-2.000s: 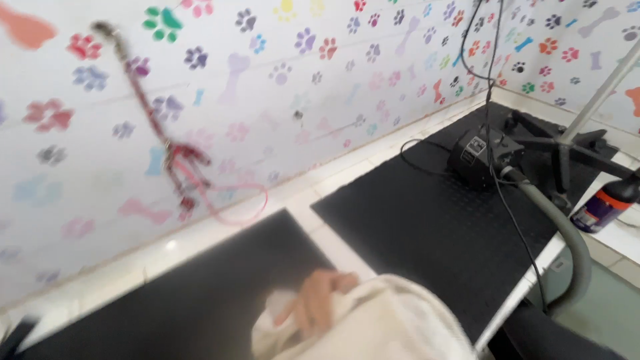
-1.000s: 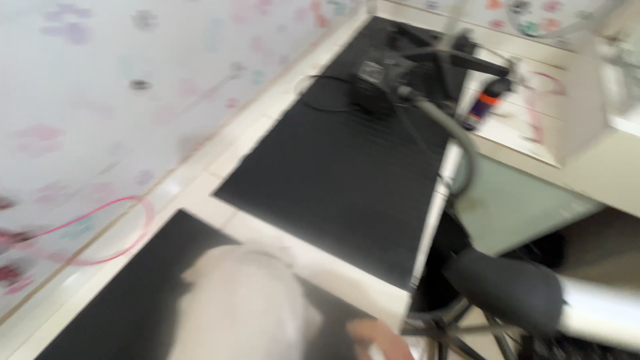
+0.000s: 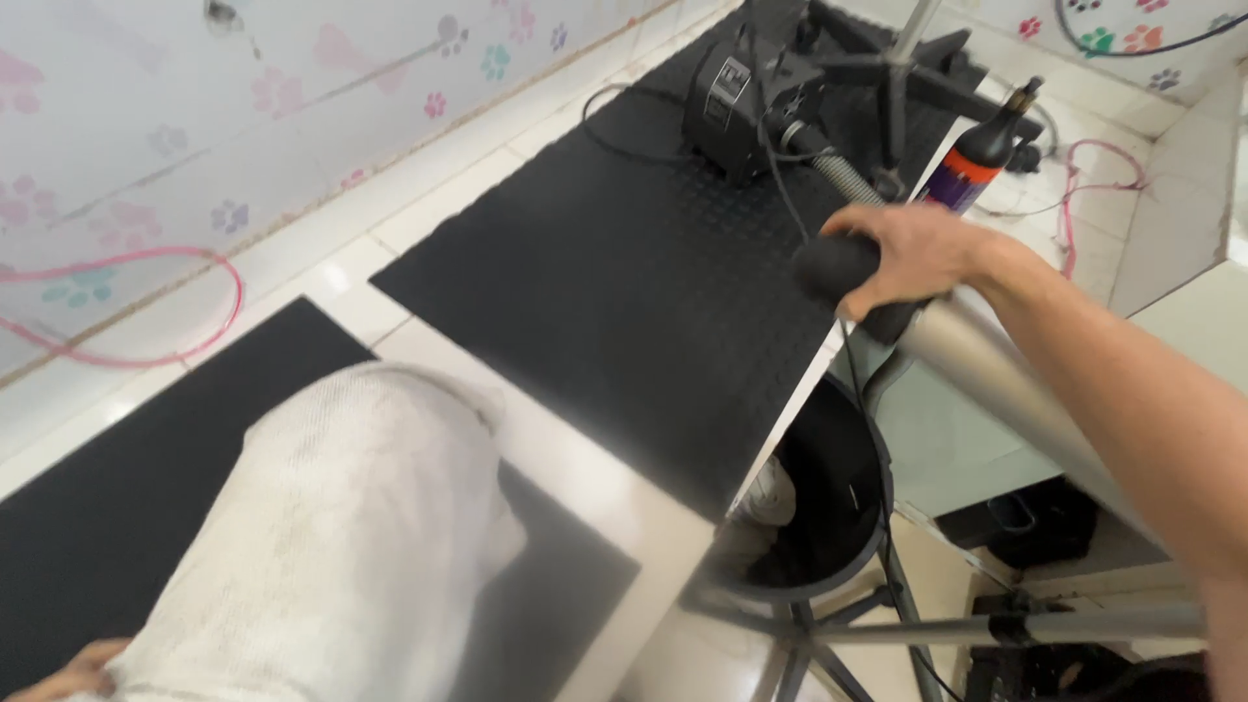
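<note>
My right hand grips the black rounded end of a pale cylindrical part, probably a dryer on a stand arm, blurred by motion. At the bottom left my left hand rests against a bundle wrapped in off-white cloth, which may cover an animal. That bundle sits on a black rubber mat. Farther back, a black blower with a ribbed hose stands on a second black mat.
A dark bottle with an orange and purple label stands beside a black stand base. Below the table's right edge is a black bin, with metal stand legs nearby. A pink cord loop hangs along the paw-print wall at left.
My right hand has come onto the black end of the pale cylindrical part, which shows no hand on it one second ago. The view has swung right since two seconds ago.
</note>
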